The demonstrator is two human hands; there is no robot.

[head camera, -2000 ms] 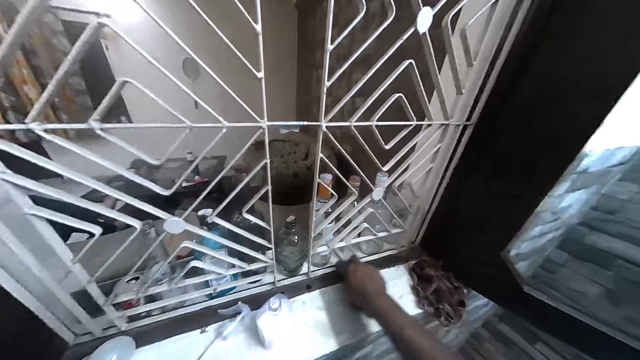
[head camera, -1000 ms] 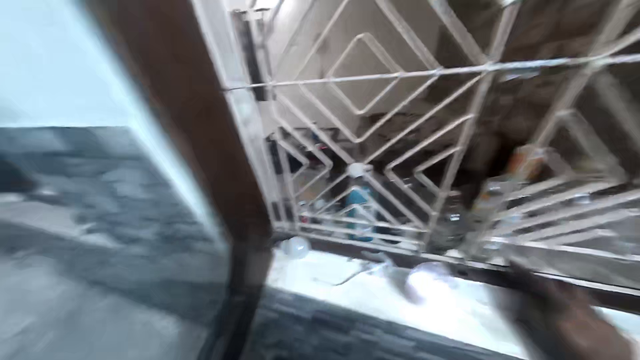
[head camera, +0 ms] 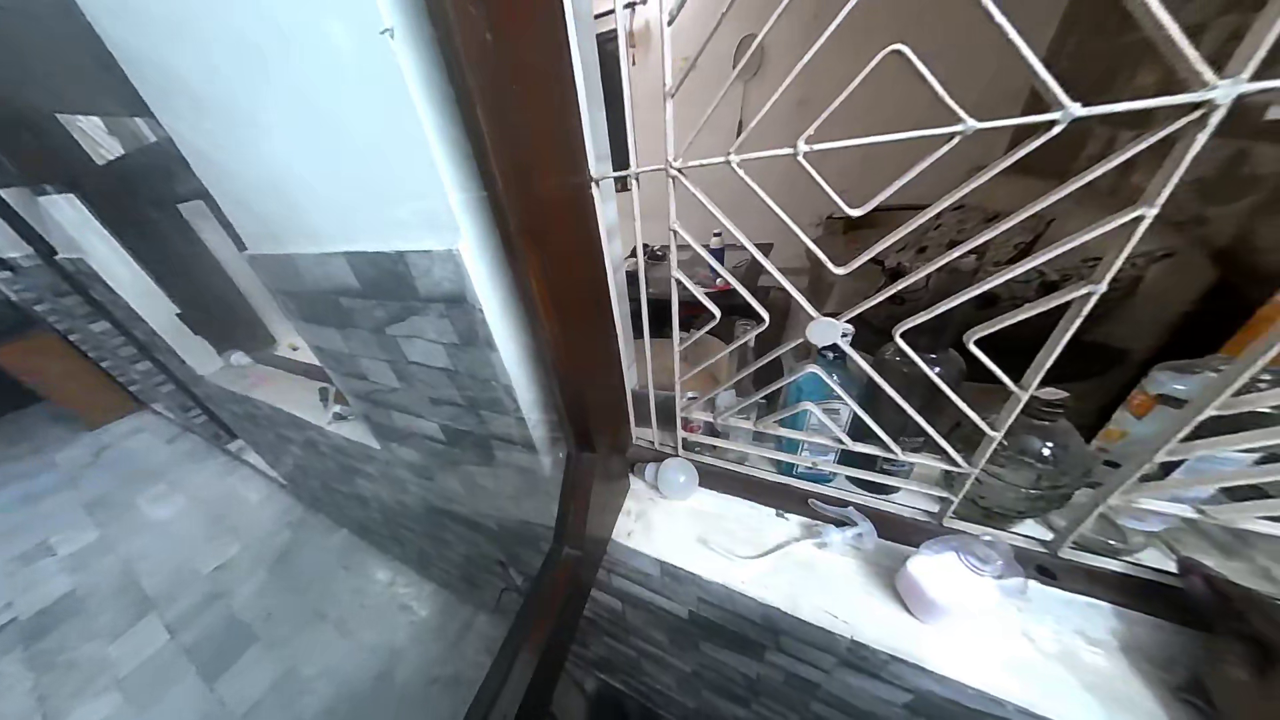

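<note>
At the lower right edge, my right hand (head camera: 1225, 625) shows dark and blurred beside the window frame's bottom rail; whether it holds anything is unclear. My left hand is out of view. On the white sill (head camera: 730, 530) lie a white light bulb (head camera: 677, 479), a trigger spray head with its tube (head camera: 845, 528) and a rounded clear container (head camera: 955, 578) with pinkish-white contents. Behind the white metal grille (head camera: 890, 350) stand a bottle of blue liquid (head camera: 820, 415), a clear glass bottle (head camera: 1035, 460) and a dark bottle (head camera: 905, 400).
A brown wooden window frame (head camera: 540, 220) borders the grille on the left. Next to it a glass pane (head camera: 400, 480) reflects or shows a grey stone-patterned wall and floor. Slate-like cladding (head camera: 740, 640) runs below the sill. Orange-and-clear bottle parts (head camera: 1150, 400) show at the right behind the bars.
The view has swung far to the left. My right hand, earlier at the bottom rail near the middle, now shows only at the right edge. The dark reddish bundle on the sill is out of view.
</note>
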